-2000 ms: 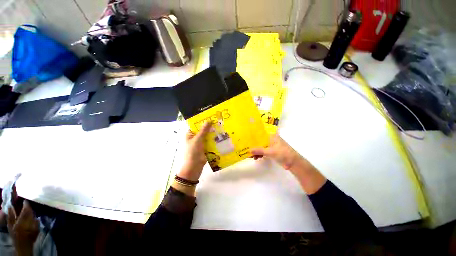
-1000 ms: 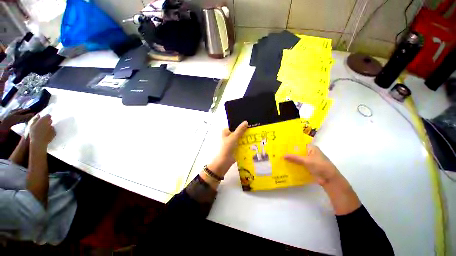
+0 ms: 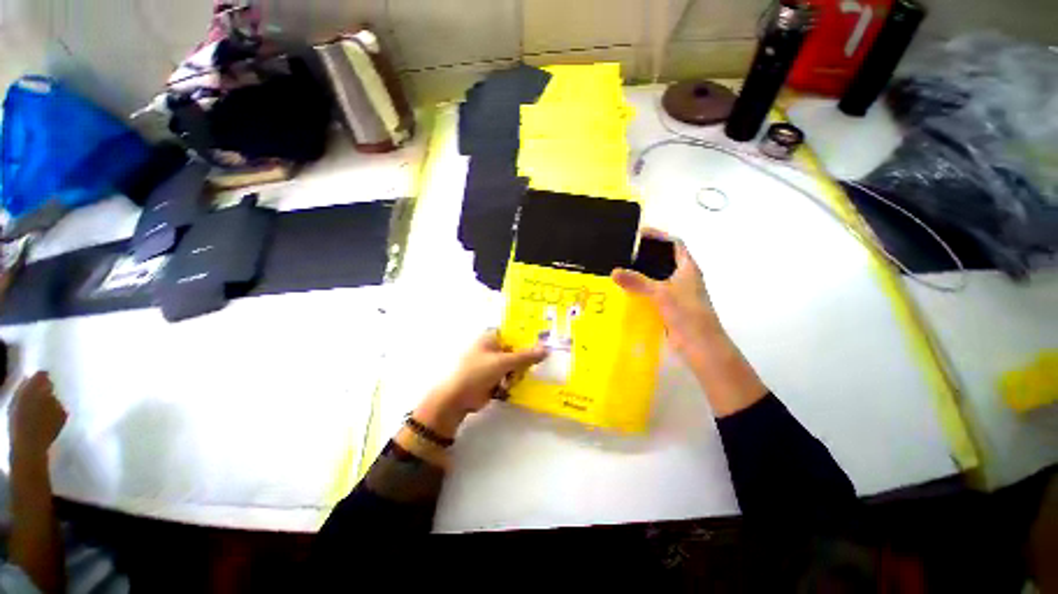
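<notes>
A yellow printed sleeve (image 3: 592, 360) with "MUSIC" lettering and a white earbuds picture is held above the table in front of me. A black flap (image 3: 577, 232) sticks up from its top edge, with a smaller black flap at the right. My left hand (image 3: 478, 374) grips the sleeve's lower left edge, thumb on the printed face. My right hand (image 3: 675, 290) grips the upper right side by the smaller flap. The fingers behind the sleeve are hidden. The stack of flat sleeves (image 3: 572, 128), yellow and black, lies just behind it.
Flat black card pieces (image 3: 325, 246) lie at the left. A blue bag (image 3: 64, 145), a kettle (image 3: 369, 93), black flasks (image 3: 766, 75) and a red tote (image 3: 838, 46) stand at the back. A white cable (image 3: 801, 174) curves across the right. Another person's hand (image 3: 37, 415) shows at the far left.
The sleeve is turned more upright, its large black flap pointing straight up. My right hand has moved up to the smaller flap, and my left hand down the left edge. The view has shifted.
</notes>
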